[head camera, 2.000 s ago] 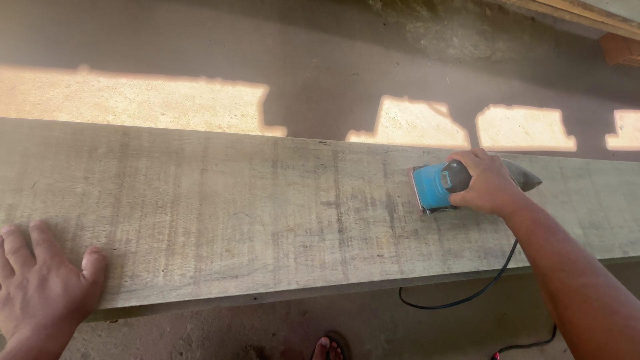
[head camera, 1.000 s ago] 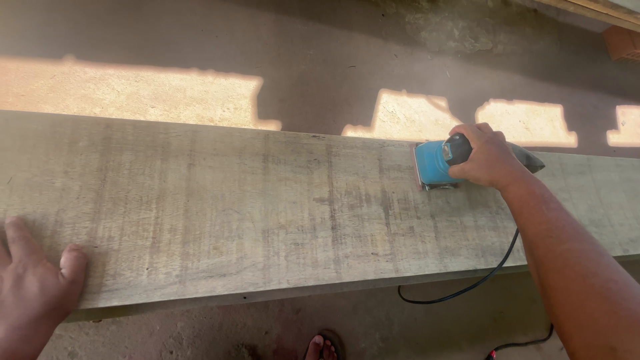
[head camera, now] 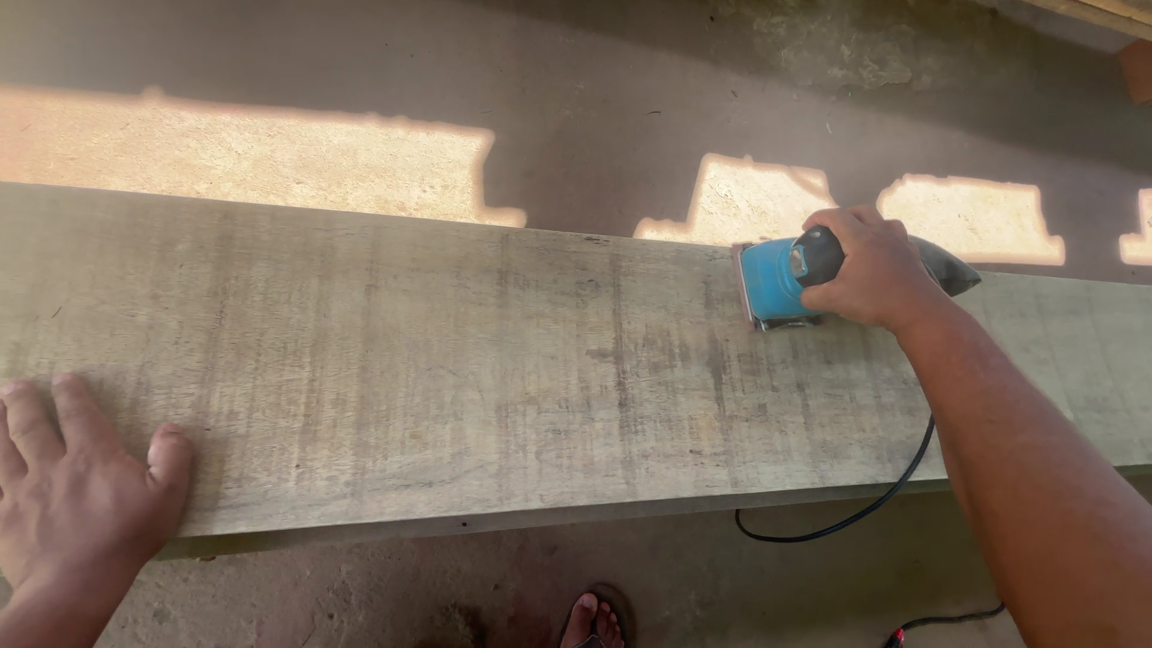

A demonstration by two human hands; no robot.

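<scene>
A long, wide wooden plank with dark streaks across its grain runs from the left edge to the right edge of the view. My right hand grips the black top of a blue electric finishing sander, whose pad rests on the plank at its far edge. A dark dust bag sticks out to the right behind that hand. The sander's black cord hangs over the near edge. My left hand lies palm down, fingers spread, on the plank's near left part, with no tool in it.
Below the plank is a concrete floor, with a foot in a sandal near the bottom. A red-tipped cord end lies at lower right. Wooden boards and a reddish block show at upper right.
My right hand has moved the sander from the middle of the plank's width to its far edge. My left hand stays on the plank at the left.
</scene>
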